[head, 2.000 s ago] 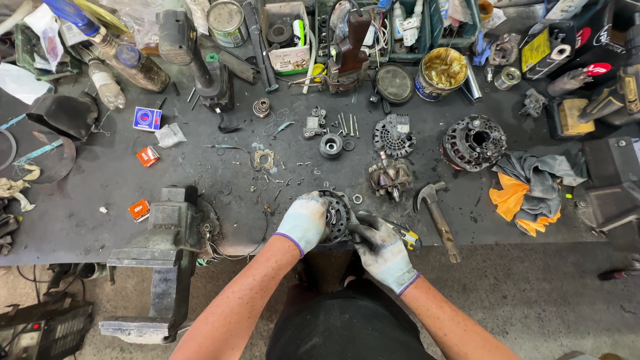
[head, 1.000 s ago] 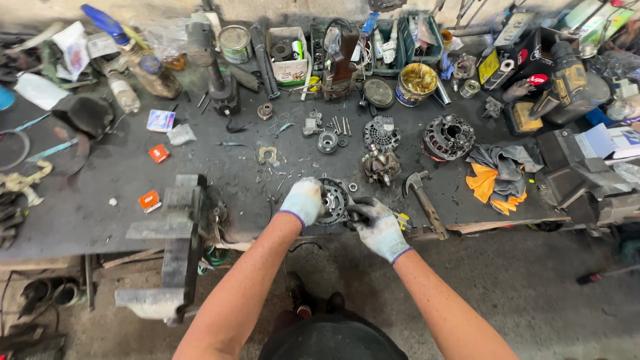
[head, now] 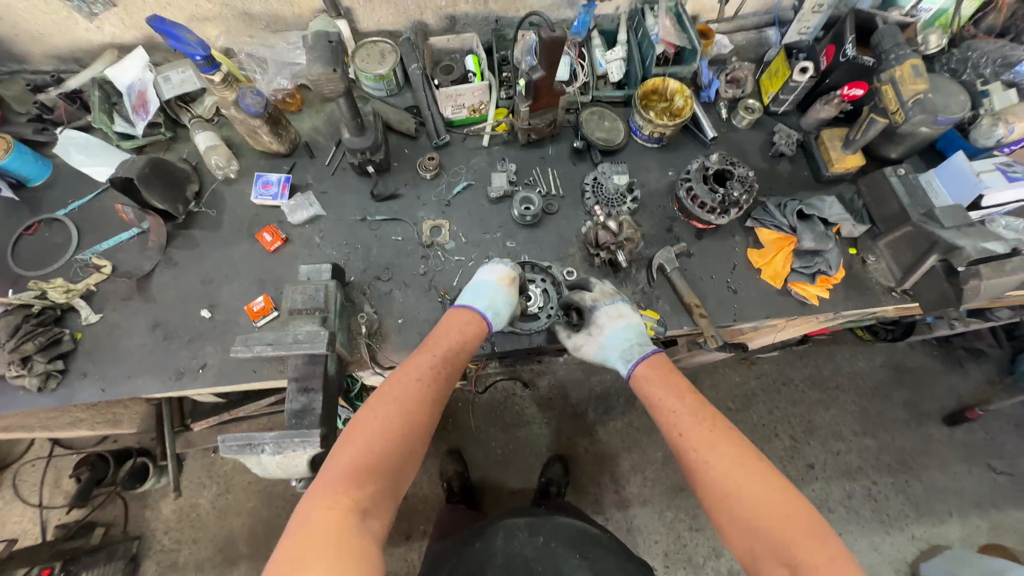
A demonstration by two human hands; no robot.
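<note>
Both hands wear light work gloves with dark, soiled fingers. My left hand [head: 492, 294] grips the left rim of a round metal alternator end housing [head: 544, 298] at the bench's front edge. At the housing's right side is my right hand [head: 604, 320], its fingers bent around something dark and small that I cannot make out. Behind them lie an alternator rotor [head: 612, 238], a slotted end cover [head: 610, 189], a pulley [head: 526, 206] and several bolts [head: 549, 182]. A claw hammer [head: 686, 294] rests to the right, and a yellow-handled tool [head: 653, 322] shows beside my right hand.
A bench vise [head: 308, 312] is mounted at the front edge, left of my arms. An alternator stator and housing [head: 716, 188] and grey-orange gloves [head: 804, 240] lie to the right. Along the back stand a grease tub [head: 661, 110], a cordless impact wrench [head: 344, 96] and a spray bottle [head: 256, 116].
The view has shifted somewhat. Both hands stay at the round housing throughout, and the parts around them look unmoved.
</note>
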